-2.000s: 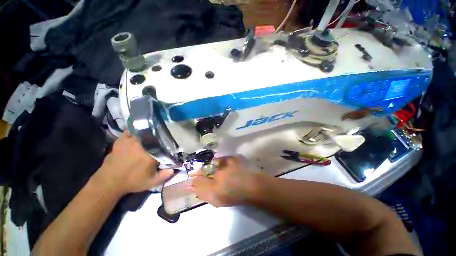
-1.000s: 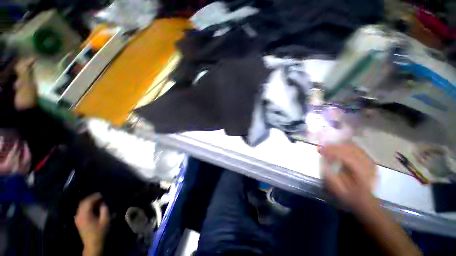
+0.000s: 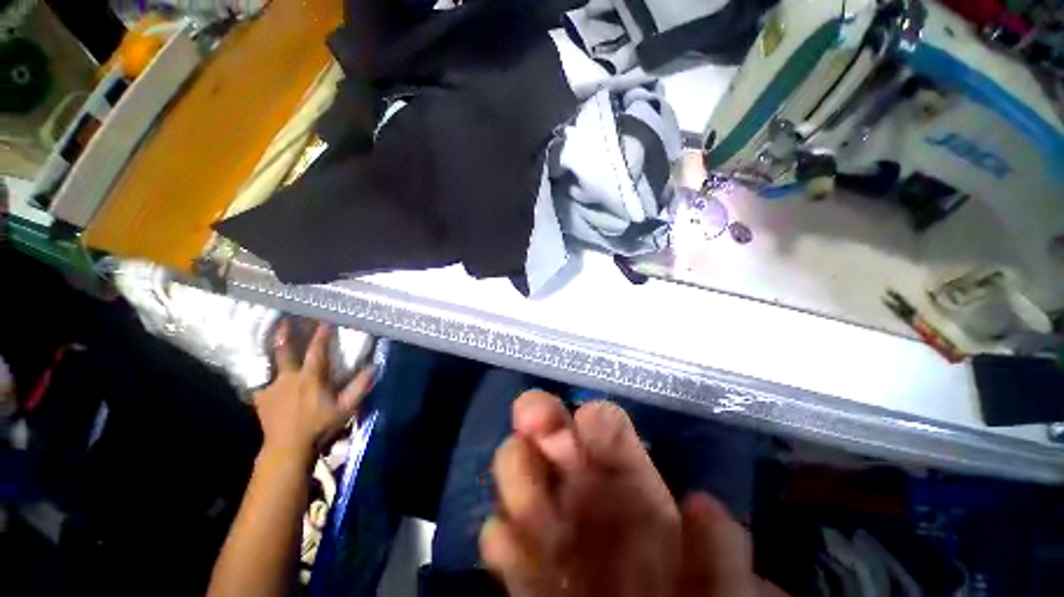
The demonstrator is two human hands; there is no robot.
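Light grey cloth (image 3: 601, 169) lies bunched on the white table left of the needle, joined or overlapping with black cloth (image 3: 449, 175) spread to its left. The sewing machine (image 3: 968, 134) stands at right, its lit needle area clear of both hands. My left hand (image 3: 306, 391) is below the table's front edge at left, fingers spread, over a shiny whitish plastic bag. My right hand (image 3: 583, 496) is blurred in front of my lap, fingers partly curled and thumb apart, with nothing visible in it.
A ruler-marked table edge (image 3: 525, 350) crosses the view above my hands. A wooden board (image 3: 222, 140) is at left. Snips (image 3: 924, 327) and a black flat rectangle (image 3: 1017, 390) lie at right. A blue basket edge (image 3: 350, 490) is beside my left forearm.
Both hands have left the needle area since the oldest frame. My left hand has since risen to the plastic bag; my right has moved down and left over my lap. The view has turned left.
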